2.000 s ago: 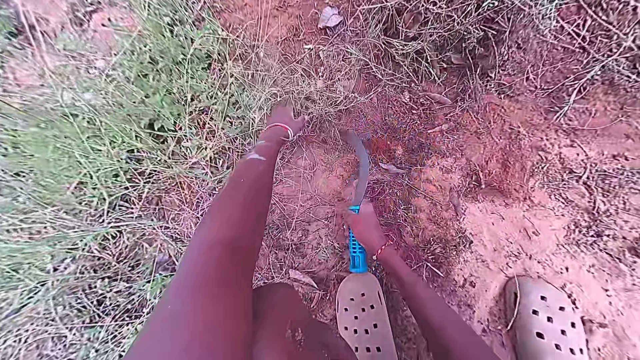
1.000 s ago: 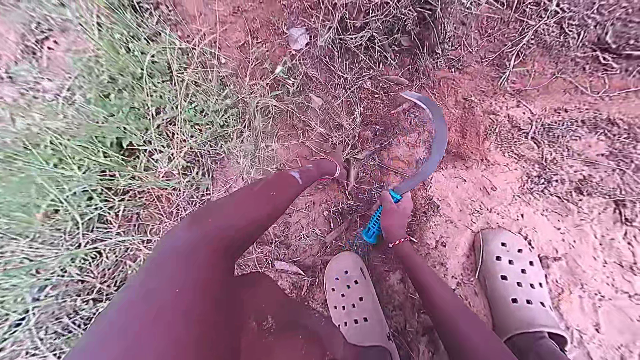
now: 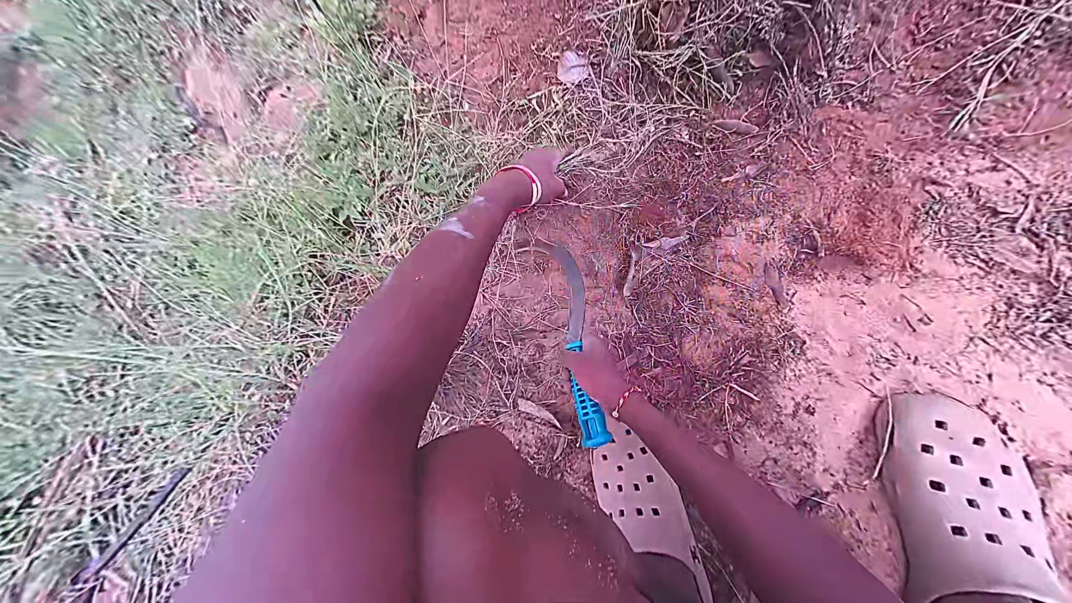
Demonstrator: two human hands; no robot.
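Observation:
My right hand [image 3: 596, 368] grips the blue plastic handle of a sickle [image 3: 576, 293] near the middle of the view. The curved metal blade points away from me and bends to the left, its tip low over the soil just below my left wrist. My left hand [image 3: 546, 174] is closed around a tuft of thin grass [image 3: 578, 161] beyond the blade; its fingers are partly hidden. A red and white band circles the left wrist, and a thin red bracelet is on the right one.
Green grass [image 3: 276, 243] grows thickly on the left. Dry cut grass [image 3: 670, 142] lies ahead on reddish soil [image 3: 879, 335]. My feet wear perforated clogs [image 3: 963, 486] at the lower right and lower middle. A dry leaf [image 3: 574, 67] lies farther ahead.
The sickle has swung left from the right side, its blade now near my left hand. My left hand, lower among the stems a second ago, is now farther forward on a grass tuft.

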